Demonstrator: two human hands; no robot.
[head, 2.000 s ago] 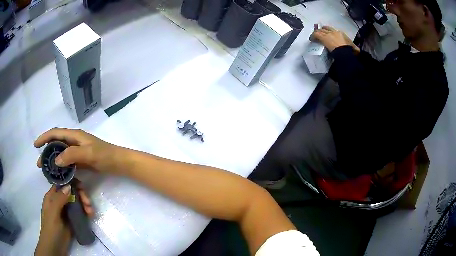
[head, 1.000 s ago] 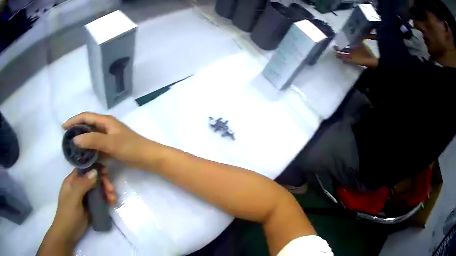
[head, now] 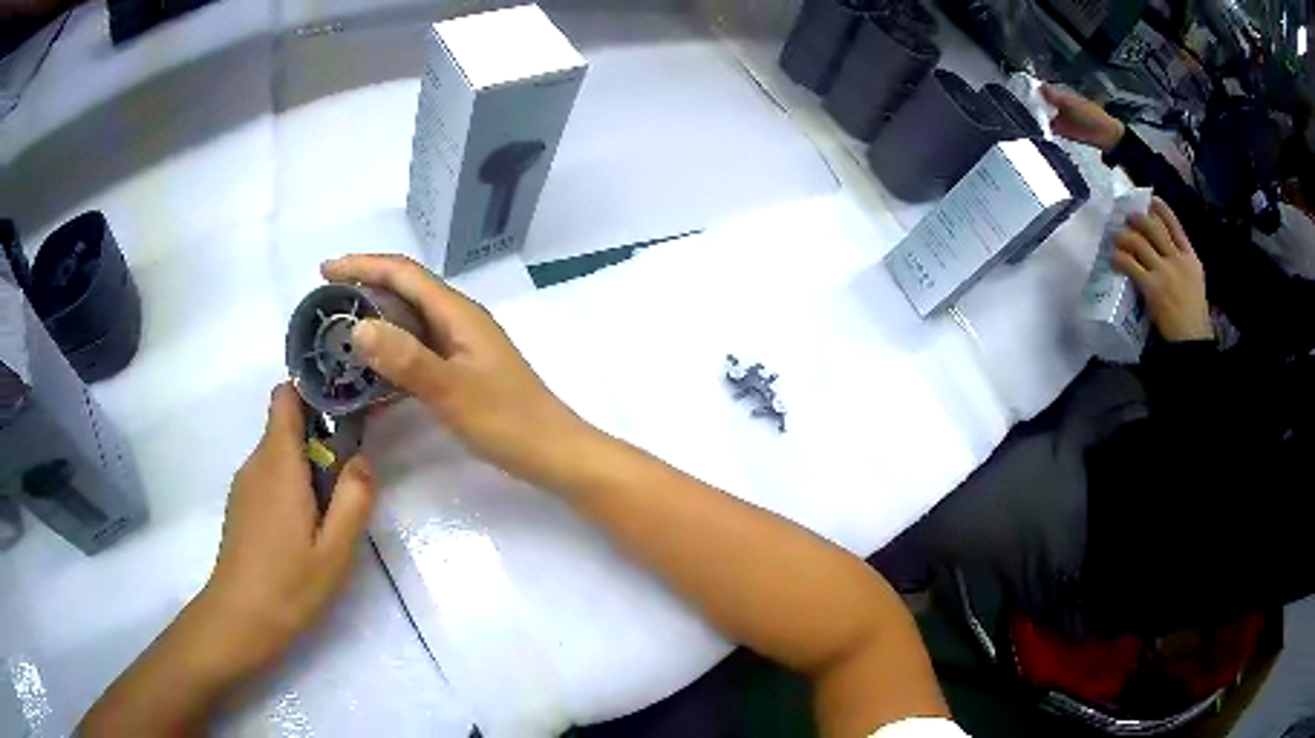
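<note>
A dark grey handheld fan [head: 320, 378] is held between my two hands at the left of the view. Its round head faces me and shows radial ribs around a hub. My right hand [head: 433, 346] grips the head from the right and above, with the thumb on the hub. My left hand [head: 296, 505] is closed around the handle below. A small yellow spot shows on the handle near the head. Most of the handle is hidden by my left hand.
Retail boxes stand ahead [head: 498, 144], at the left edge [head: 72, 447] and at the right [head: 973, 231]. Small dark fittings [head: 756, 389] lie on the white sheet [head: 635, 505]. Grey housings [head: 930, 137] stand at the back right, another [head: 87, 296] at left. A person [head: 1197, 447] sits at right, holding a box.
The view has swung left, so things sit further right. My left hand has closed higher around the handle, covering more of it. The neighbour's hands and box have moved.
</note>
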